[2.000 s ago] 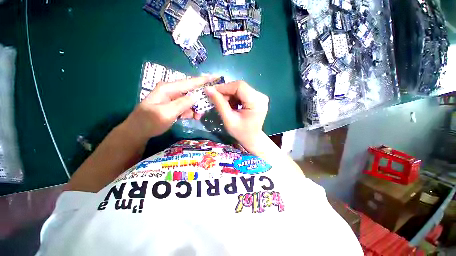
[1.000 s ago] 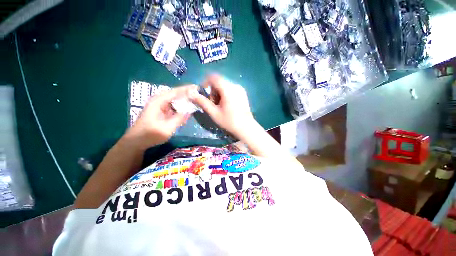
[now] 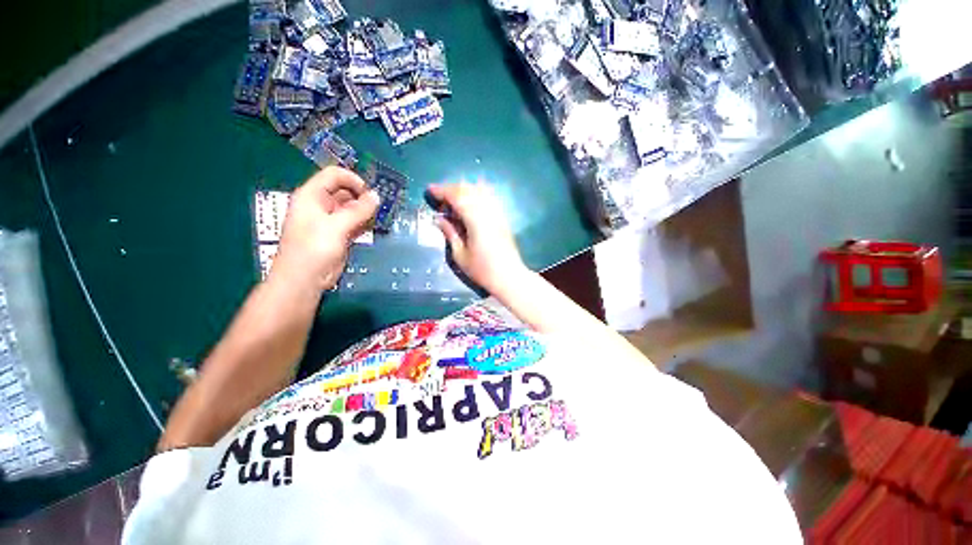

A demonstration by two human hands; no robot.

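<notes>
My left hand (image 3: pixel 330 218) holds a blue circuit board (image 3: pixel 386 197) between thumb and fingers, above the sticker sheet. My right hand (image 3: pixel 471 229) is to the right of it, with a small dark thing at its fingertips that I cannot make out. The sticker sheet (image 3: pixel 273 216) lies partly under my left hand; its white stickers show at the left, and its right part is translucent. A pile of loose boards (image 3: pixel 346 69) lies beyond my hands on the green bench.
A clear tray (image 3: pixel 682 112) holding whitish boards is at the right. A wrapped sticker stack (image 3: pixel 30 362) is at the far left. Dark bagged goods (image 3: pixel 853 43) are at the upper right. A red plastic stool (image 3: pixel 883 277) stands on cardboard boxes (image 3: pixel 879 367) off the bench.
My hands have moved apart. The white piece between them is gone from view, and my left hand now holds a blue board. The white-faced board on the pile's near side is gone. The view has shifted.
</notes>
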